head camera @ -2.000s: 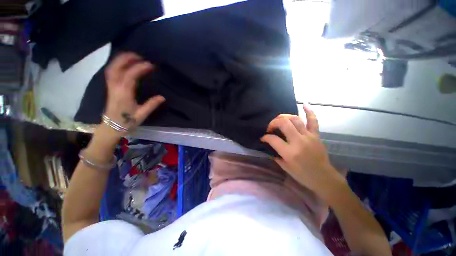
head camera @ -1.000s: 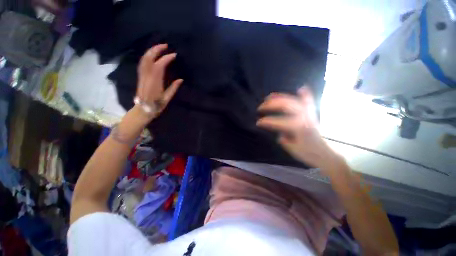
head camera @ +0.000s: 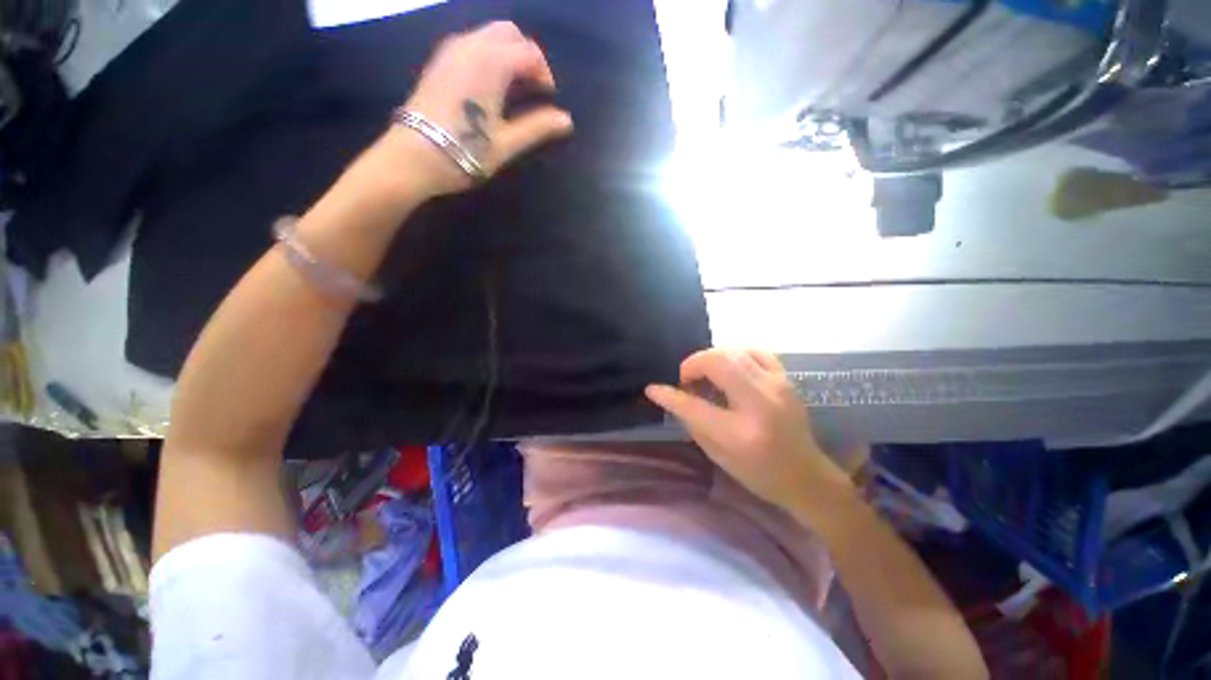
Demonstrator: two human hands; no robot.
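Observation:
A large black fabric panel lies on the white table, its straight right edge beside the lit area of the sewing machine. My left hand lies on the upper part of the panel, fingers curled; whether it grips cloth is not clear. My right hand pinches the panel's lower right corner at the table's front edge. The needle area is lost in glare. Another black piece lies at the far left.
A grey ruler strip runs along the front edge. A yellowish-brown object lies right of the machine. Small dark snips lie at the left. Blue baskets and coloured cloth are below the table.
My left hand has moved up and right over the panel. My right hand has moved down to the panel's lower right corner. The view has shifted, showing the machine further left.

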